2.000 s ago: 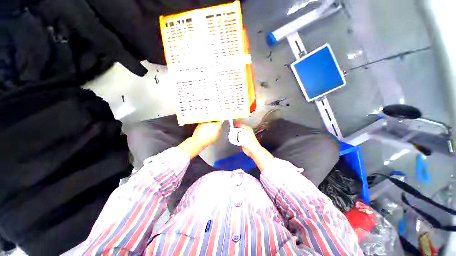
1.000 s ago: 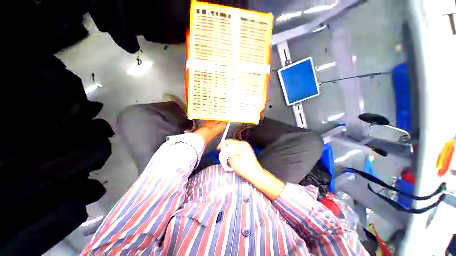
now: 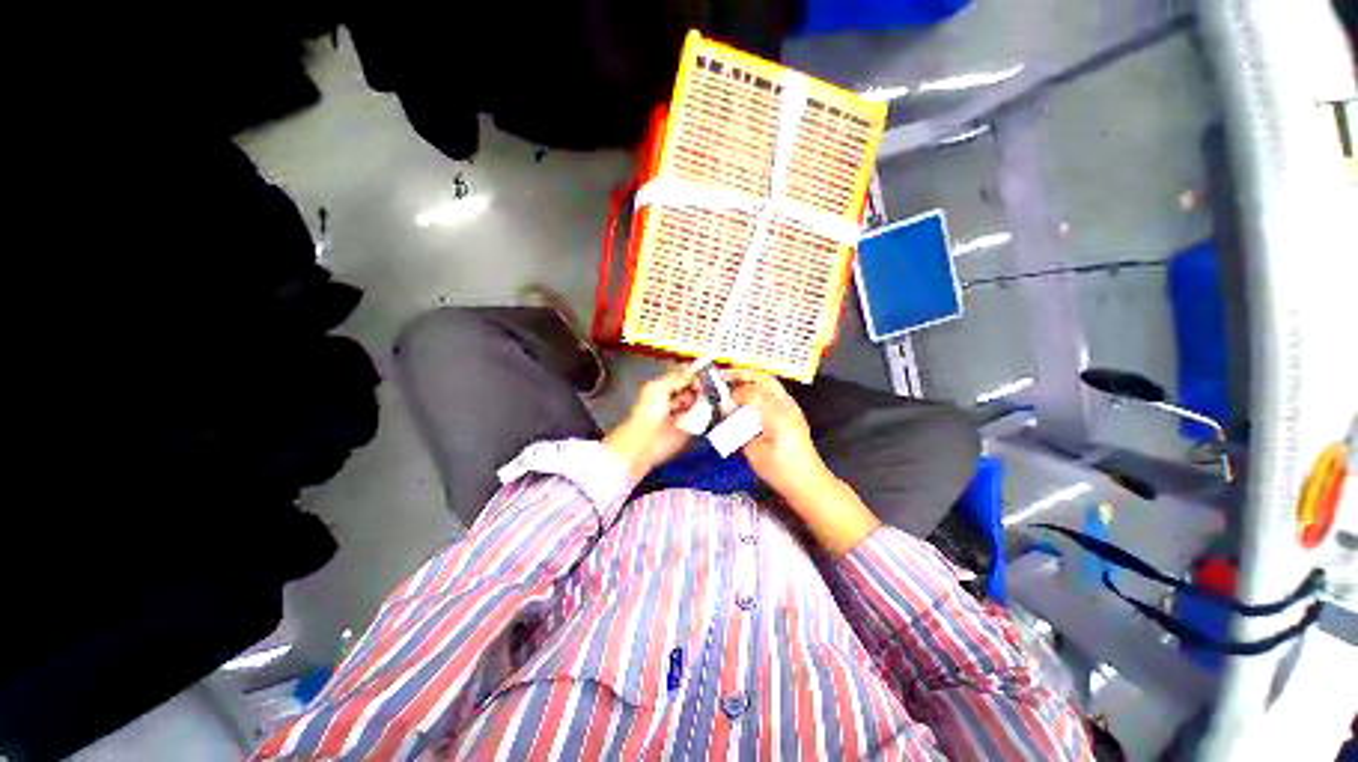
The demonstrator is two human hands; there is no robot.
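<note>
A yellow-edged slatted plastic item [image 3: 708, 246] with a red body stands tilted in front of my knees. White tape [image 3: 712, 200] crosses its slatted face both ways, and one strip runs down to its lower edge. My left hand [image 3: 657, 417] and my right hand [image 3: 778, 429] meet just below that edge. Between them are a white piece of tape [image 3: 736, 432] and a small dark item [image 3: 713, 393]. My right hand holds the white tape. My left fingertips are at the strip's end, partly hidden.
Black cut pieces [image 3: 164, 387] are heaped at the left and top. A blue pedal plate [image 3: 910, 276] on a frame is right of the item. A white table edge [image 3: 1266, 298] with orange-handled scissors [image 3: 1324, 493] is at the right. Black straps [image 3: 1191, 607] hang there.
The slatted item has shifted right and tilted clockwise, showing more red on its left side. My left hand has come out from behind its lower edge to meet my right hand. A dark item now shows.
</note>
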